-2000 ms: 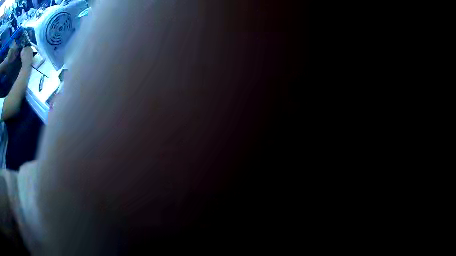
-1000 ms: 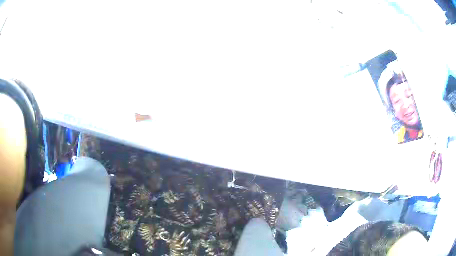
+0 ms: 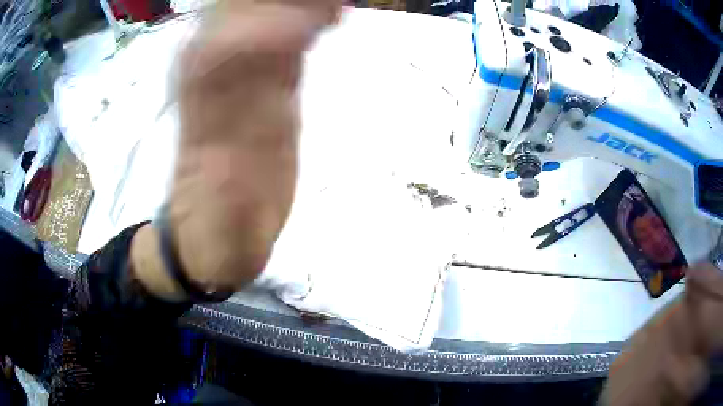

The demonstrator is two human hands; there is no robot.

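Observation:
A white fabric piece (image 3: 372, 270) lies spread over the left and middle of the table, with one corner near the front edge. My left hand (image 3: 238, 135), with a dark band at the wrist, is large and blurred above it. Its fingers are unclear, and whether it touches the fabric cannot be told. My right hand (image 3: 670, 353) is blurred and cut off at the lower right edge; its grip is unclear. A white JACK sewing machine (image 3: 591, 103) with a blue stripe stands at the upper right.
Black thread snips (image 3: 564, 225) lie beside a lit smartphone (image 3: 644, 236) below the machine. A ruler strip (image 3: 396, 357) runs along the front edge. Red scissor handles (image 3: 36, 194) and a brown board (image 3: 71, 208) are at the far left. A red object (image 3: 141, 8) is at the top left.
The view has gone from mostly blocked, then overexposed over table and lap, to the table with the machine. Both hands, the white fabric and the snips now show clearly enough to place.

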